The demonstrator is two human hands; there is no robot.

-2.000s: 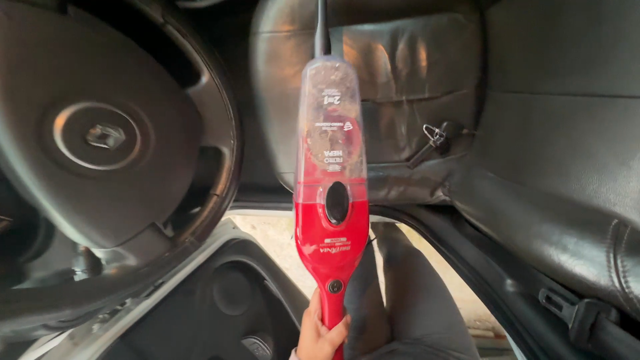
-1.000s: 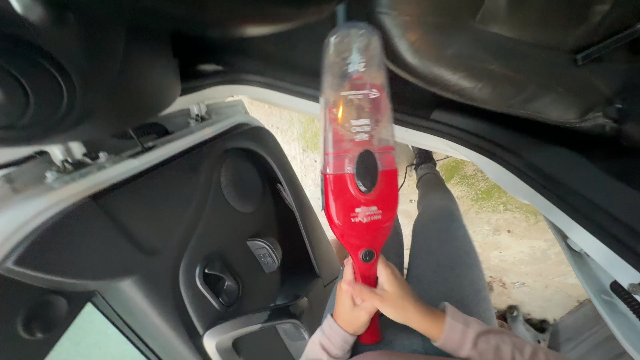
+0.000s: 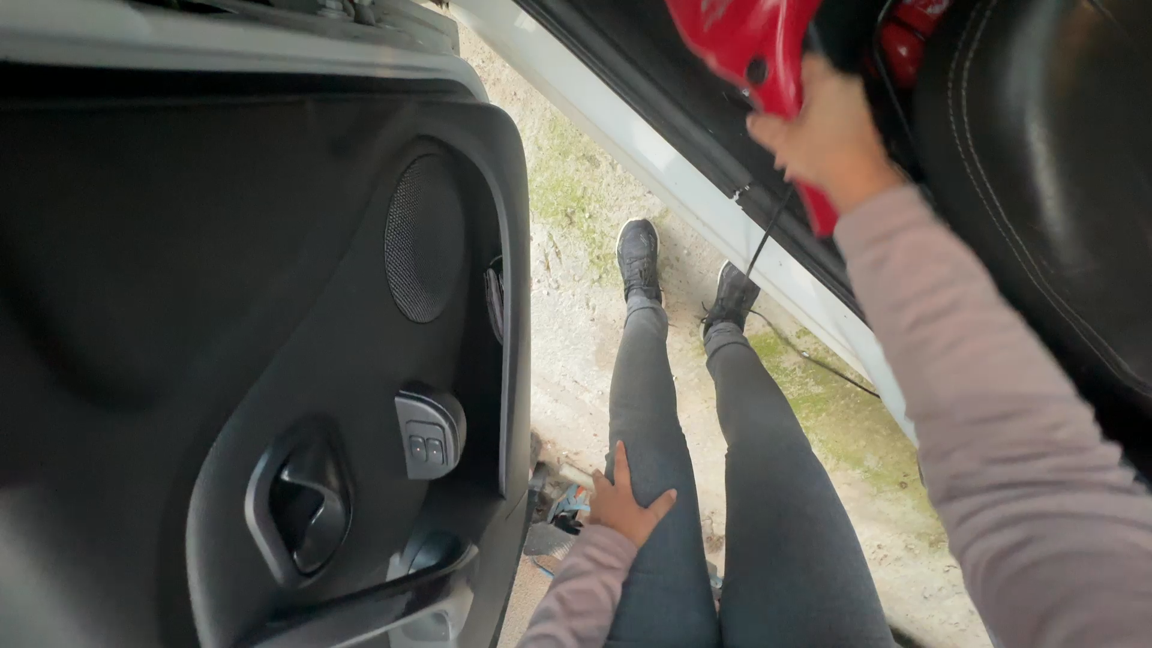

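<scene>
My right hand (image 3: 832,135) grips the handle of a red handheld vacuum cleaner (image 3: 760,54) at the upper right, over the car's door opening. The vacuum's front part is cut off by the top edge. From its handle area a thin black cable (image 3: 768,236) hangs over the sill and runs on along the ground. My left hand (image 3: 627,502) rests with fingers spread on the thigh of my grey trousers (image 3: 650,396) and holds nothing.
An open car door (image 3: 216,225) with a speaker grille, window switches and inner handle fills the left. The white sill (image 3: 684,180) crosses diagonally. A black leather seat (image 3: 1062,162) is at right. Mossy concrete ground (image 3: 576,342) lies under my black shoes; mixed items lie beside the door.
A second ago both hands were together on the vacuum's handle; my left hand has let go and lies on my thigh. The vacuum has moved to the upper right. The view has shifted.
</scene>
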